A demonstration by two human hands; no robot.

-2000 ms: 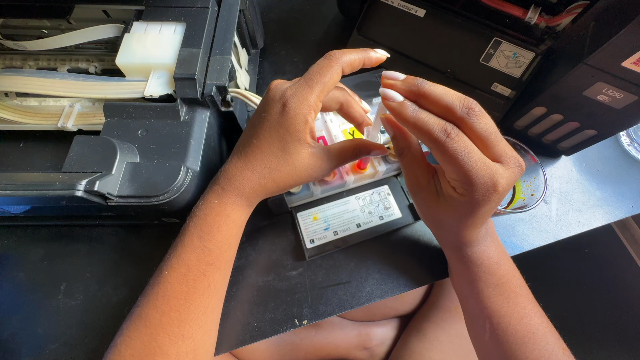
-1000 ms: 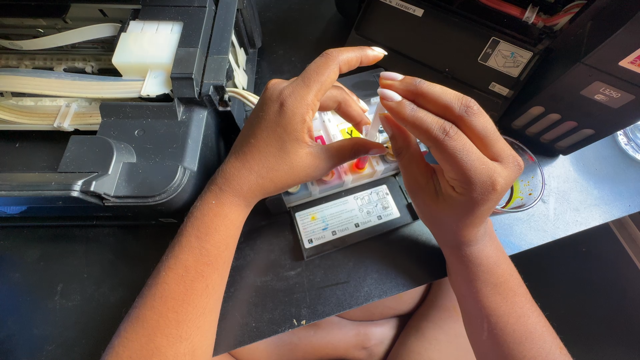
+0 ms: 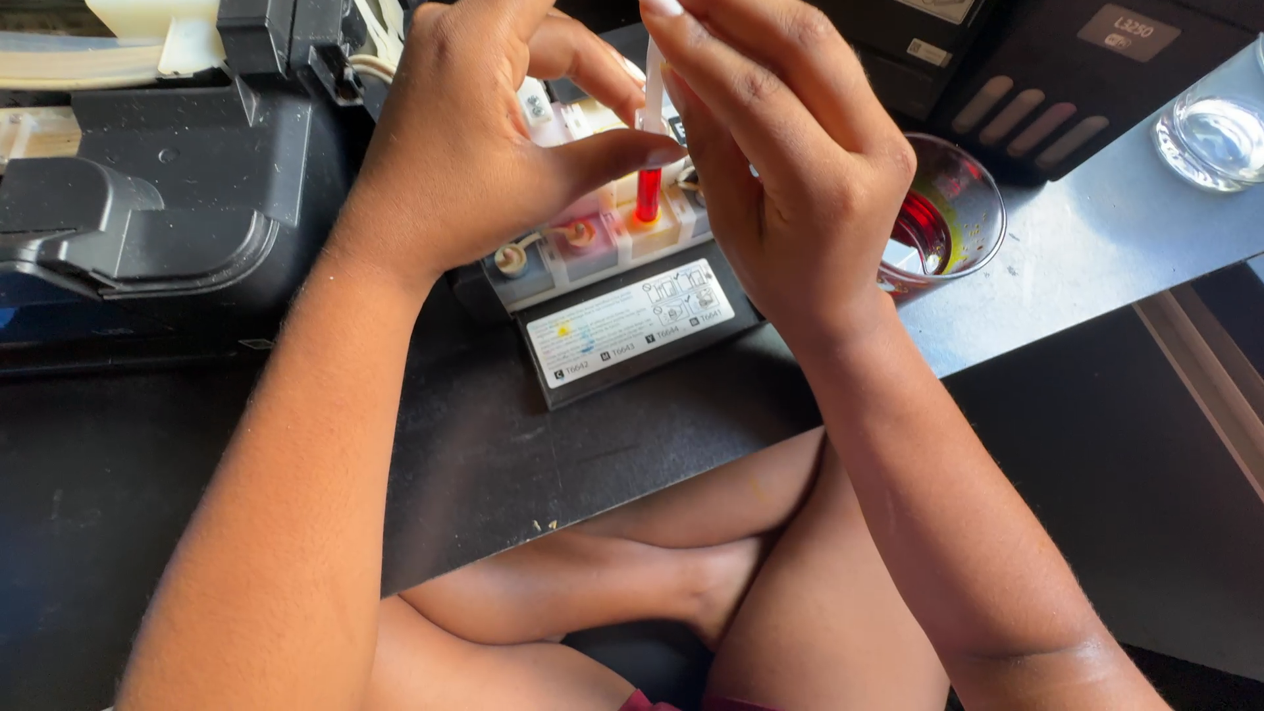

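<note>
A clear syringe (image 3: 648, 193) with red liquid in its barrel stands upright over the yellow section of an ink tank unit (image 3: 592, 272). My left hand (image 3: 494, 128) grips the syringe barrel between thumb and fingers. My right hand (image 3: 790, 138) is at the white plunger (image 3: 653, 84), its fingertips around the upper part; the plunger's top is out of view. Rubber plugs (image 3: 511, 259) sit on the nearer tank sections. The unit's black lid (image 3: 632, 331), with a printed label, lies folded down in front. My hands hide part of the tanks.
On the left stands an opened black printer (image 3: 197, 178) with pale ink tubes. Right of my right hand is a clear cup (image 3: 973, 217) with dark red liquid. A second clear glass (image 3: 1215, 138) stands farther right, beside a black printer body (image 3: 1066, 89). The table's front edge runs above my legs.
The red liquid in the syringe barrel now shows as a longer column than before. Both hands keep about the same grip. The view has shifted downward and closer.
</note>
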